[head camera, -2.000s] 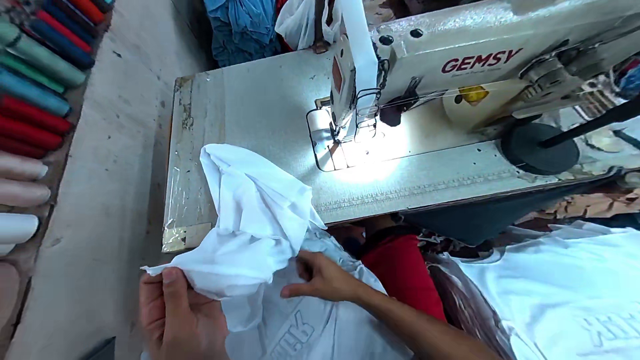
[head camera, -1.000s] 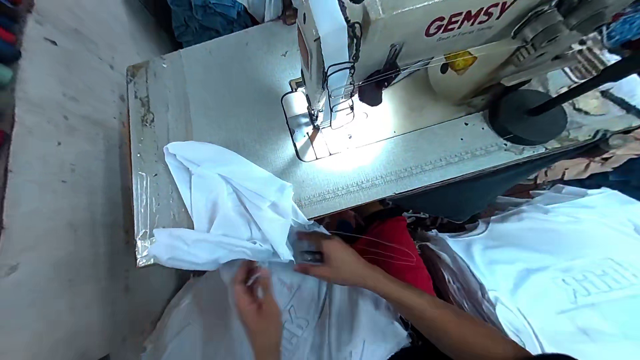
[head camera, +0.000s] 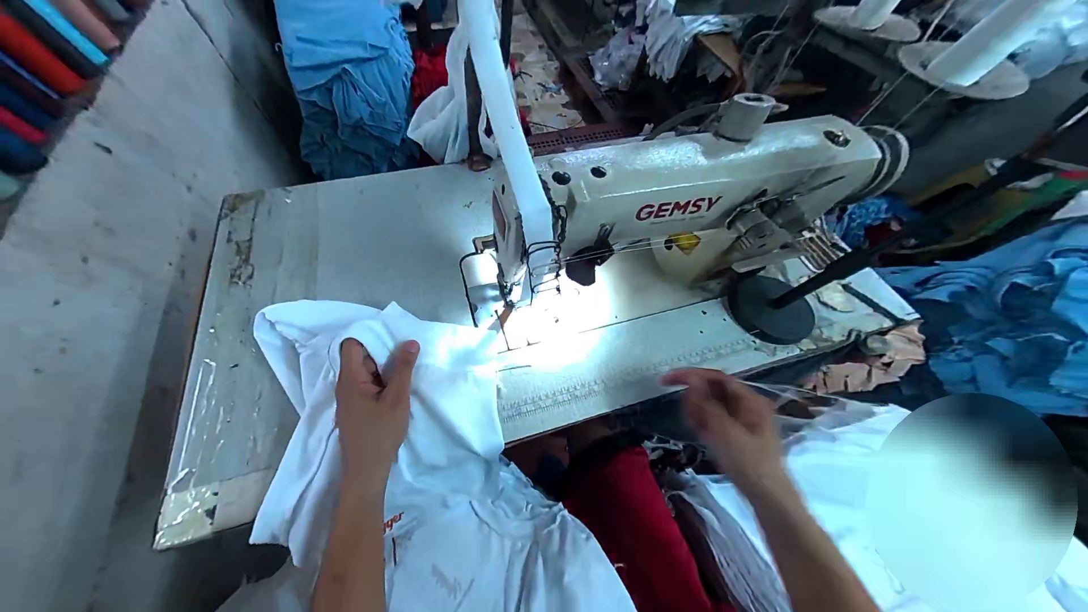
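Observation:
White knit fabric lies bunched on the front left of the sewing table, its lower part hanging over the edge into the lap. My left hand rests on it, thumb and fingers around a fold; whether they pinch it is hard to tell. My right hand, slightly blurred, hangs in the air right of the fabric, past the table's front edge, with fingers partly spread and nothing seen in them. The Gemsy industrial sewing machine stands behind, its lamp-lit needle area just beyond the fabric.
More white garments lie at the right. Blue fabric is piled behind the table and at the far right. A round black base with a rod stands on the table. Thread cones are at the back right.
My right hand has moved away from the fabric to the right; a small dark tool seen in it a second ago no longer shows. My left hand is now on top of the fabric. The view has shifted.

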